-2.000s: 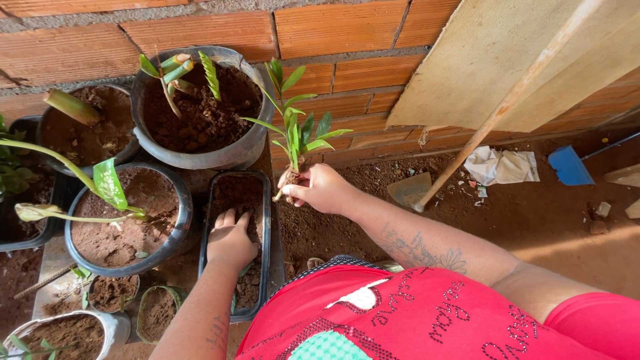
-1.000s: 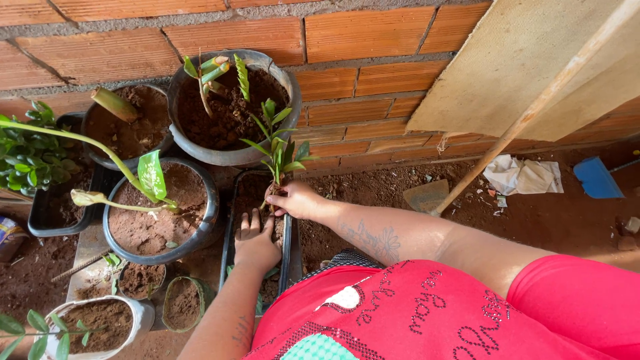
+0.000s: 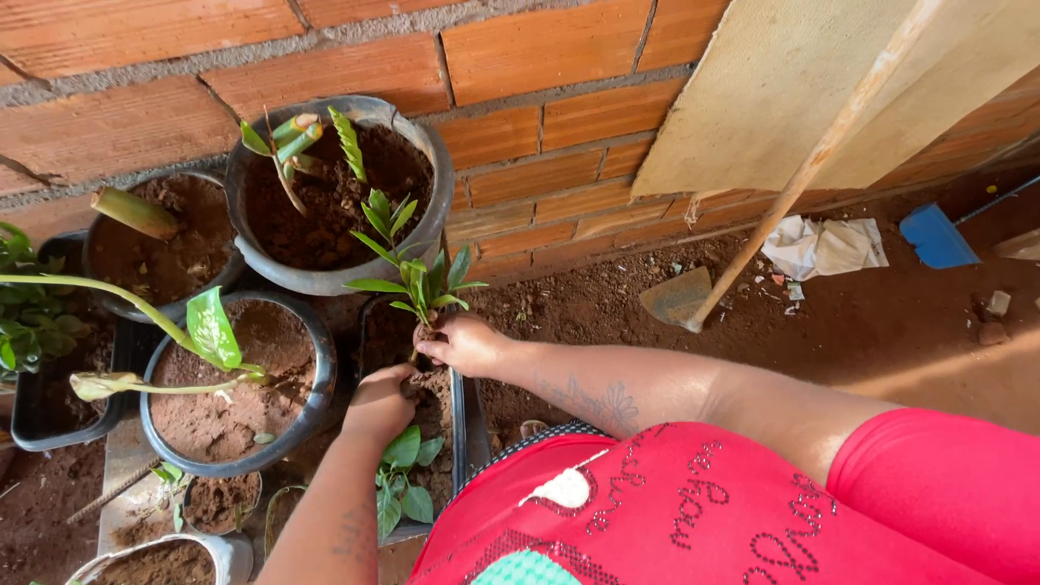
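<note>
My right hand (image 3: 461,344) grips a small green leafy plant (image 3: 422,284) at its root base, holding it upright over a long black rectangular planter (image 3: 460,431) filled with soil. Close beside it, my left hand (image 3: 383,405) rests on the soil (image 3: 431,398), its fingertips near the roots and partly hidden. Whether those fingers hold any soil, I cannot tell. A second plant with broad leaves (image 3: 404,479) grows in the near part of the same planter.
Round pots with cut stems stand left and behind: a large grey pot (image 3: 341,276), a black-rimmed pot (image 3: 325,382) and another pot (image 3: 122,301). A brick wall (image 3: 520,49) rises behind. At right, a hoe (image 3: 678,296) leans with its long wooden handle, near a blue dustpan-like piece (image 3: 938,236).
Two seconds ago my right hand held the plant up to the right of the planter; it has brought it over the soil, beside my left hand. The view has shifted closer.
</note>
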